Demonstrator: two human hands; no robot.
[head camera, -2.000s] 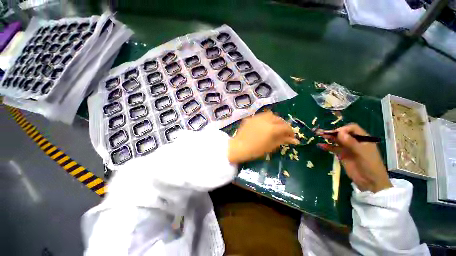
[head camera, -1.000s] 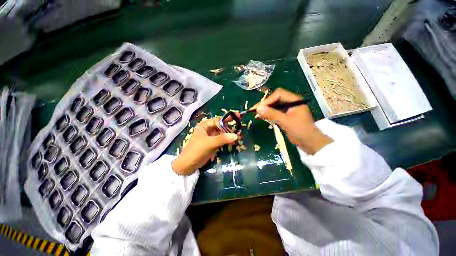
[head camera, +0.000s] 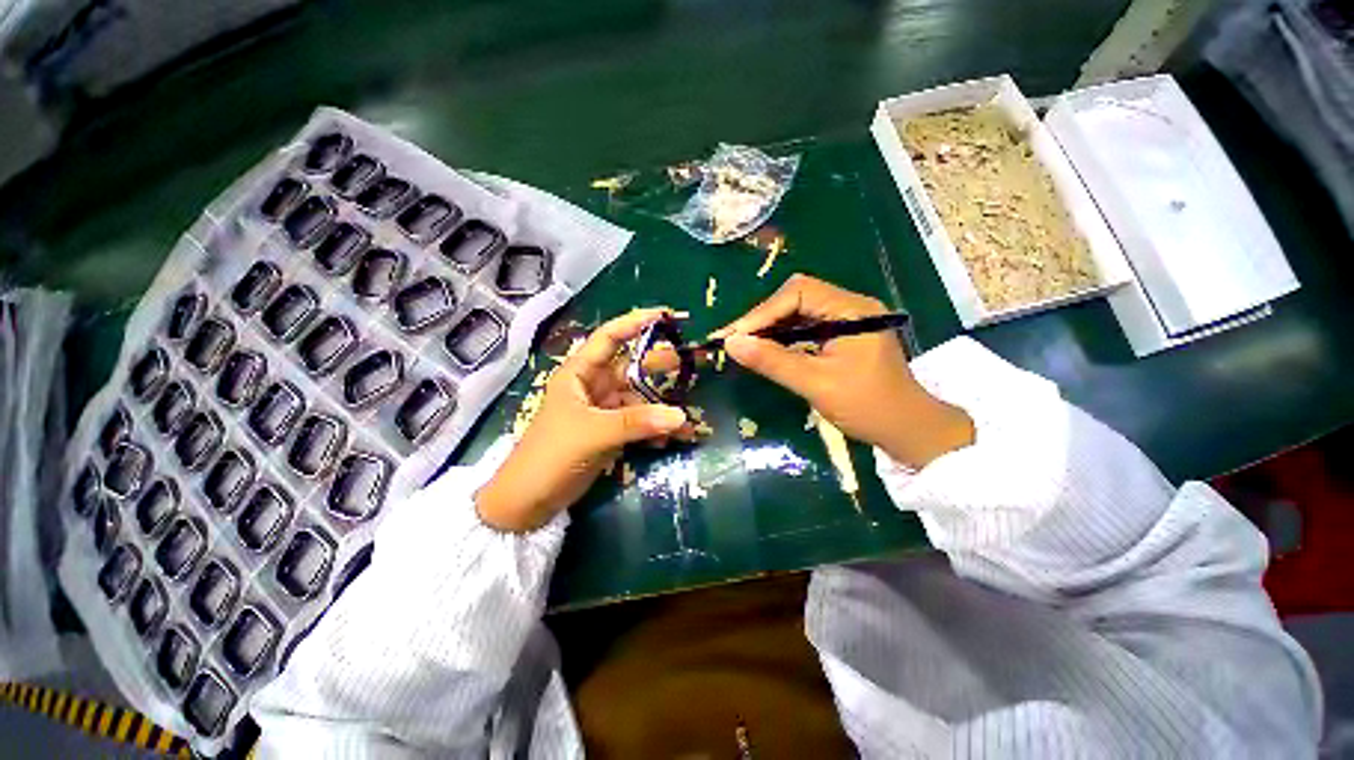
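My left hand (head camera: 572, 431) holds a small black rounded frame (head camera: 656, 367) by its edges, tilted over the green bench. My right hand (head camera: 832, 364) holds a slim black pen-like tool (head camera: 846, 325), its tip pointing left at the frame's right side. Whether the tip touches the frame, or carries a piece, is too small to tell. Loose pale yellow slivers (head camera: 747, 428) lie on the bench around and below the hands; some are hidden behind my left hand.
A translucent tray (head camera: 498, 199) with rows of black frames lies at left. A crumpled clear bag (head camera: 738, 193) lies beyond the slivers. A white box (head camera: 968, 306) of tan pieces and a white lid (head camera: 1173, 208) are at right. A long pale strip (head camera: 835, 451) lies below my right hand.
Two seconds ago my left hand was beside the tray and no held frame showed; now it holds one up. Since one second ago, the tool has come closer to the frame. The view has turned.
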